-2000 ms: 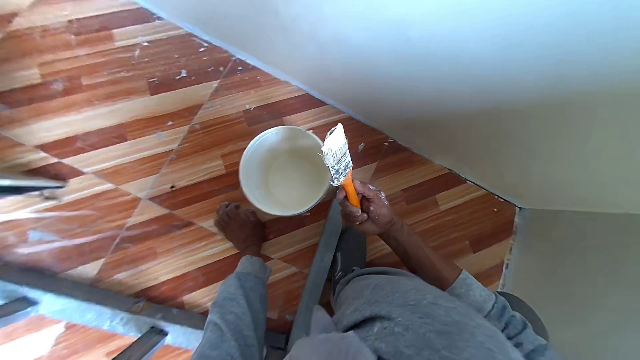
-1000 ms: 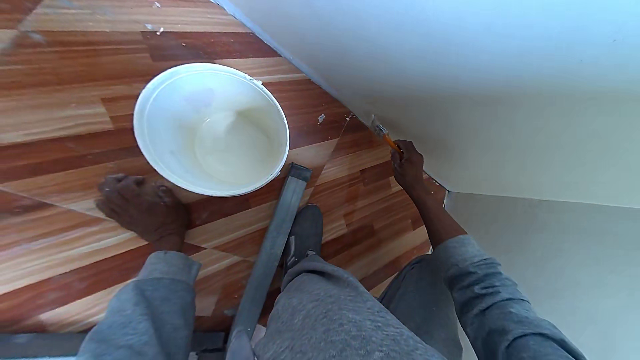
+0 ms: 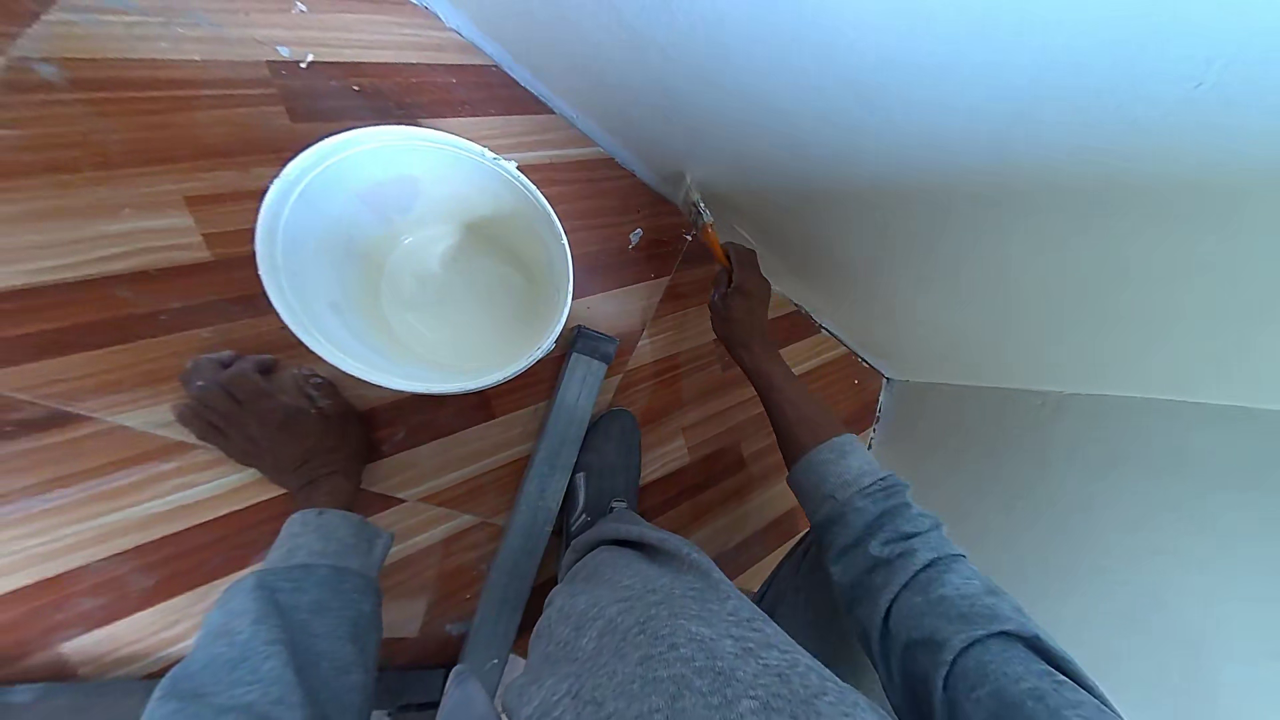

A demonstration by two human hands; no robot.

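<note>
My right hand (image 3: 741, 300) is closed around the orange handle of a paintbrush (image 3: 709, 232). The brush's bristles, coated whitish, touch the foot of the wall (image 3: 960, 250) where it meets the floor. A round white plastic bucket (image 3: 330, 300) with cream-coloured paint (image 3: 460, 300) inside stands to the left of the brush. Below and left of the bucket, my left hand (image 3: 275, 415) rests on the wood-patterned floor (image 3: 110, 350), fingers somewhat spread and holding nothing.
A grey metal bar (image 3: 540, 500) with a dark end cap runs along the floor between the bucket and my shoe (image 3: 607, 465). Another wall (image 3: 1090, 500) meets the first at a corner on the right. Small pale flecks (image 3: 636, 237) lie on the floor.
Two seconds ago my right hand held the brush upright beside the bucket's rim; now the brush is at the wall's foot. The view has shifted nearer to the floor.
</note>
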